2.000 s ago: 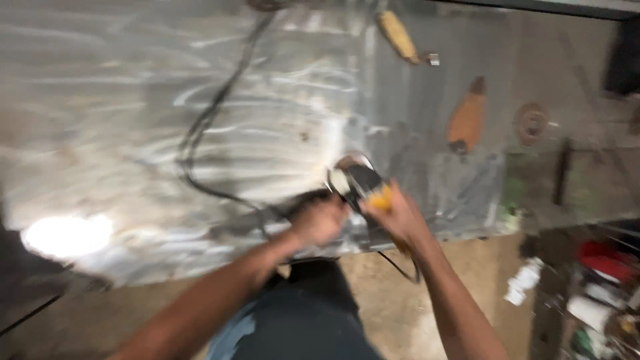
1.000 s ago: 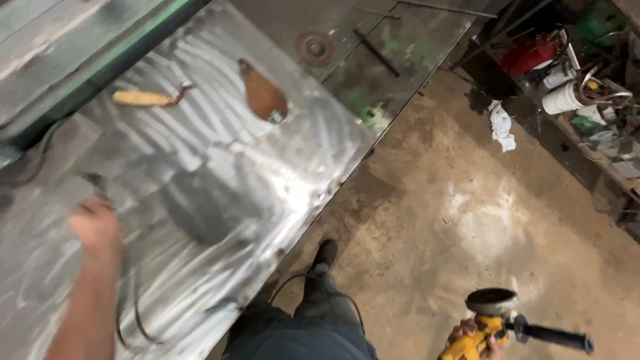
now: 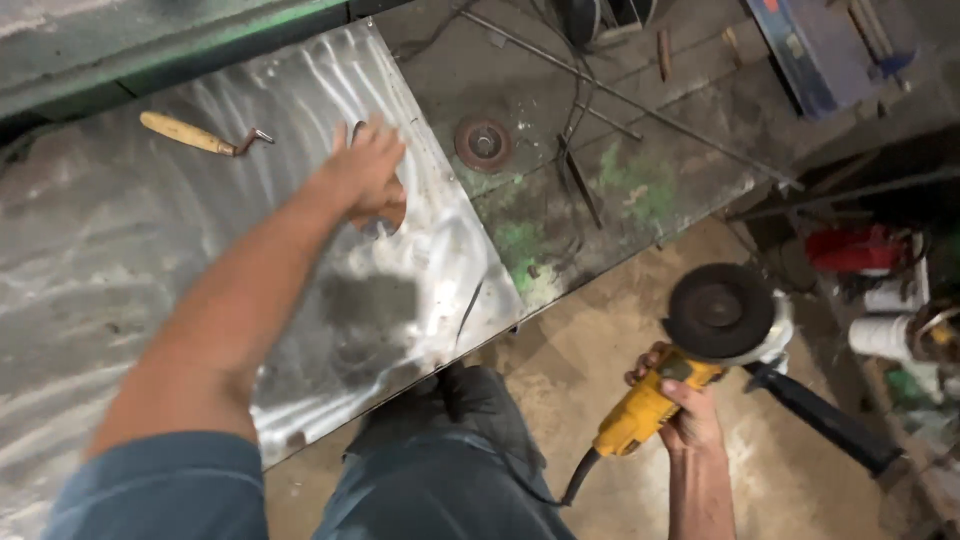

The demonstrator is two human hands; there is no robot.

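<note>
My right hand (image 3: 694, 412) holds a yellow angle grinder (image 3: 637, 409) by its body, off the bench edge, with the dark disc (image 3: 721, 309) facing up and the black side handle (image 3: 825, 416) pointing to the lower right. My left hand (image 3: 367, 161) is over a brown leaf-shaped object (image 3: 390, 214) on the sheet metal (image 3: 300, 247); its fingers are spread and blurred, and whether it touches the object I cannot tell. To its left lies a tool with a wooden handle (image 3: 184, 133) and a bent metal tip.
A worn round disc (image 3: 484, 142) lies on the stained bench (image 3: 555, 259), near long thin metal rods (image 3: 600, 86) and cables. A blue metal piece (image 3: 810, 60) is at the upper right. White containers (image 3: 881, 339) and a red object (image 3: 859, 250) stand at the right.
Two seconds ago both hands were together at the grinder over the sheet; now my right hand alone has it, beside the bench. My left hand has moved to the leaf-shaped object. The view has turned.
</note>
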